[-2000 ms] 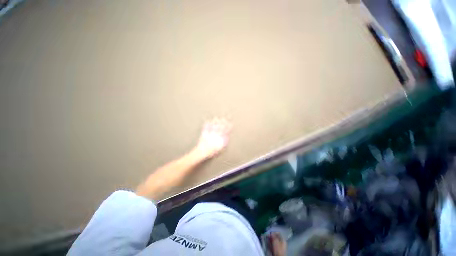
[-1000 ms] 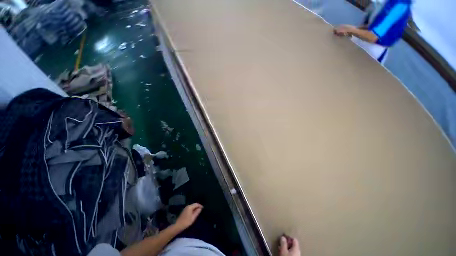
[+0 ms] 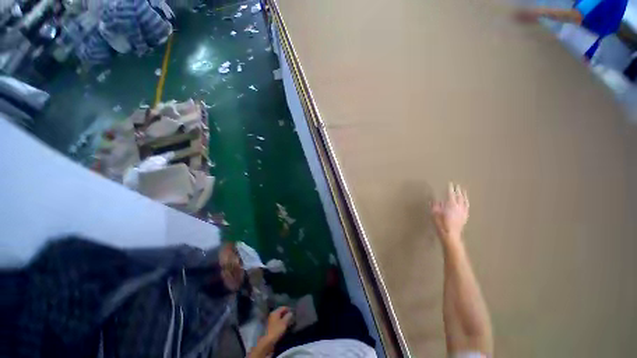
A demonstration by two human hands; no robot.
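Observation:
The tan fabric ply [image 3: 391, 91] covers the table, with a few faint wrinkles near its left edge. My right hand [image 3: 452, 210] lies on the cloth or just over it, fingers spread, with nothing in it. The layered edge of the lay [image 3: 328, 150] runs along the table side, with a thin whitish line. My left hand [image 3: 279, 321] hangs beside the table at the bottom, over the floor, small and with fingers curled; whether it holds anything is unclear.
Across the table, a person's blurred hand [image 3: 534, 14] reaches over the cloth from a blue sleeve. A pallet of offcuts [image 3: 171, 175] stands on the green, scrap-littered floor. Dark fabric bundles [image 3: 140, 301] lie at lower left, beside a white surface [image 3: 91, 203].
My right hand has moved up and forward onto the cloth, its fingers now spread. The view has shifted, showing more floor and the pallet. My left hand stays low beside the table.

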